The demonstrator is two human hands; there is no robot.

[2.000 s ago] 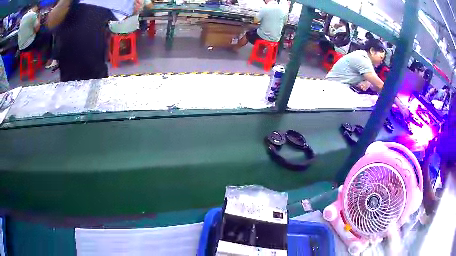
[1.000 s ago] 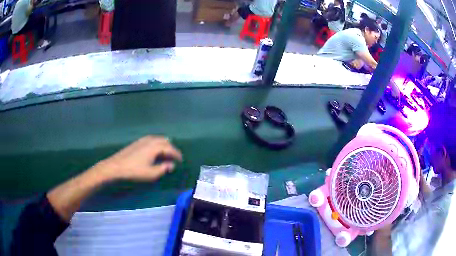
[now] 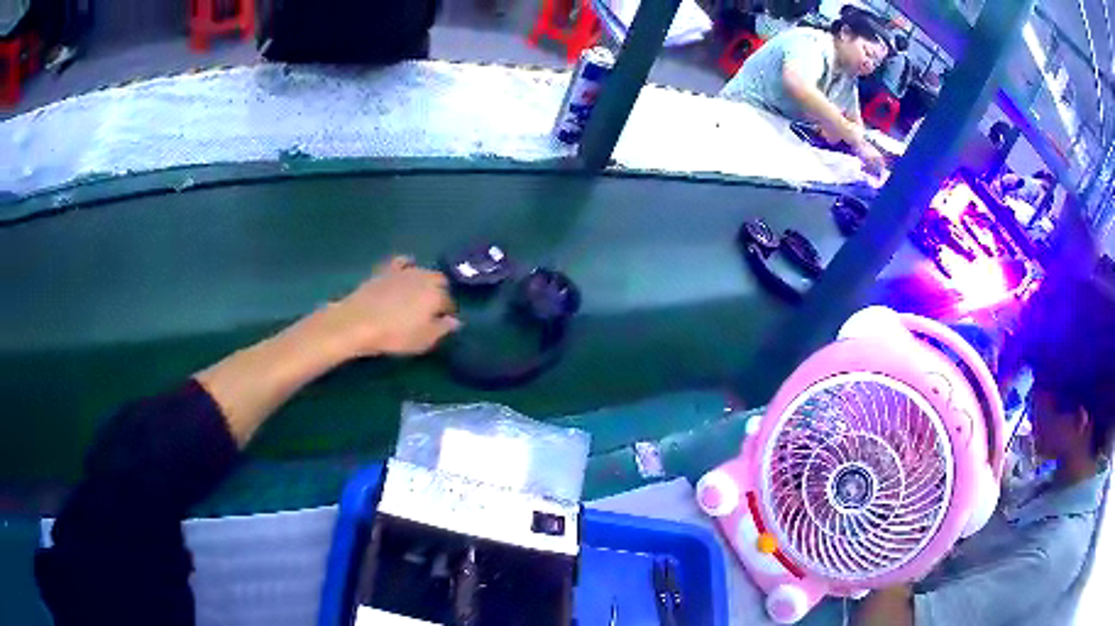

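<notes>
Black headphones [image 3: 507, 367] lie on the dark green conveyor belt [image 3: 294, 232], the two round cups toward the back and the band curving toward me. My left hand [image 3: 410, 308] reaches over the belt from the left, its fingers at the left side of the headphones, by the left cup. Whether the fingers grip the headphones cannot be told. The sleeve is dark and the hand is bare. My right hand is not in view.
The screw feeder [image 3: 471, 495] stands in a blue tray [image 3: 713, 575] with a thin dark tool [image 3: 666, 585]. A pink fan [image 3: 856, 477] stands to the right. More headphones [image 3: 783, 259] lie farther along the belt. A can [image 3: 585, 95] stands by the green post [image 3: 630, 86]. People sit beyond and at right.
My left hand came into view and moved forward and right to the headphones. The headphones have shifted left in the picture. The view has tilted and moved right.
</notes>
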